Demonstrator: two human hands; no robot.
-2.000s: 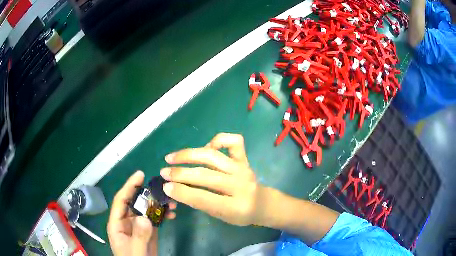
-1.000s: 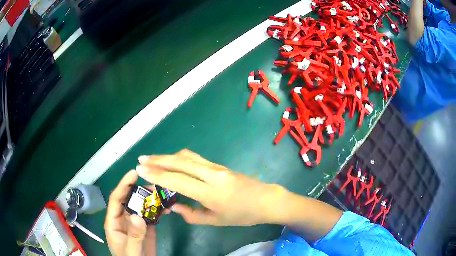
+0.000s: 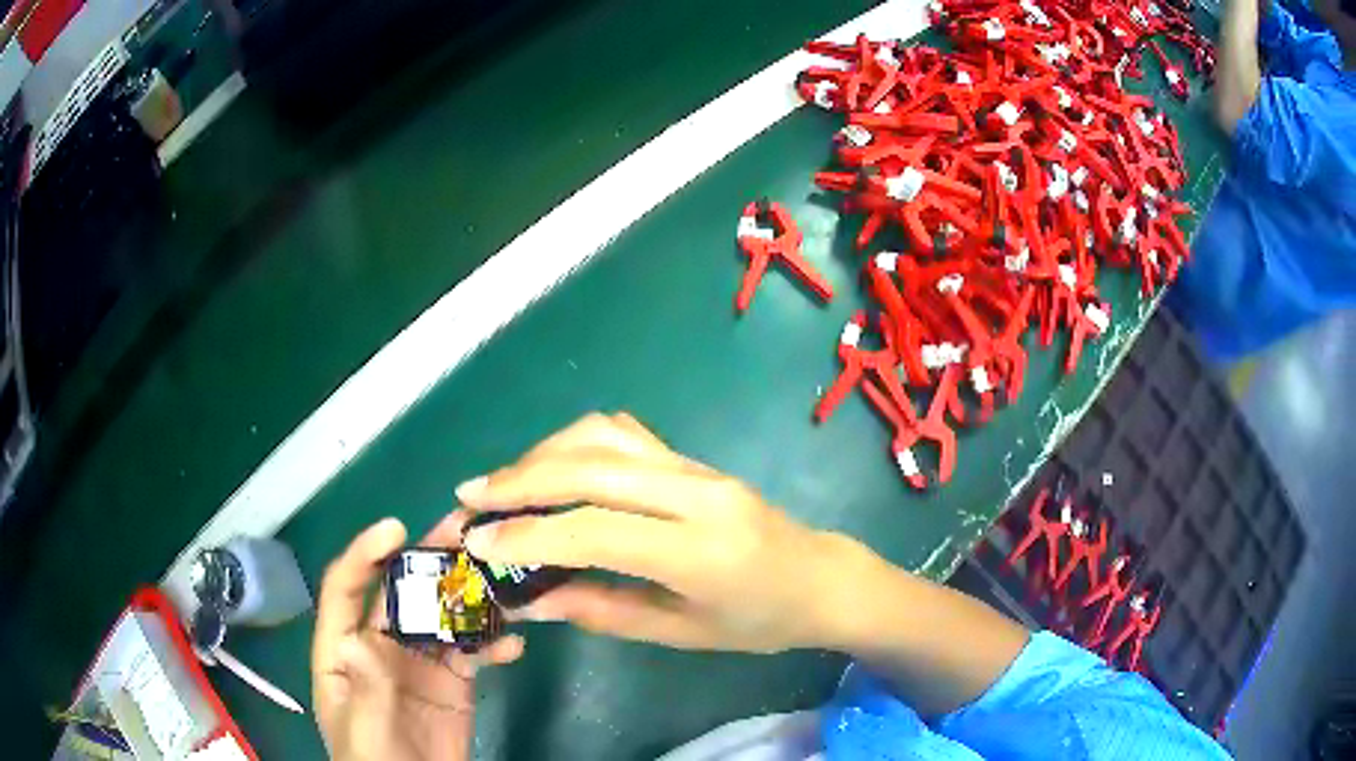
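Observation:
A small black electronic unit [image 3: 421, 598] with a white block and gold flex inside is open at the lower left. My left hand [image 3: 390, 654] holds it from below and the left, fingers and thumb around its edges. My right hand [image 3: 654, 550] reaches over from the right, its fingers closed on a dark cover piece [image 3: 498, 562] at the unit's right side. The cover is mostly hidden by my right fingers. I cannot tell exactly how the two parts join.
Many red spring clamps [image 3: 1011, 179] are heaped at upper right; a lone clamp [image 3: 779, 253] lies beside them. A whitish bottle [image 3: 265, 583] and red basket [image 3: 164, 684] sit lower left. A black tray [image 3: 1190, 491] holds several clamps. Another person's blue sleeve [image 3: 1294, 164] is at right.
The unit has turned, showing its open inside more squarely. My right hand has moved from above the unit to its right side, with the cover now swung out to the right.

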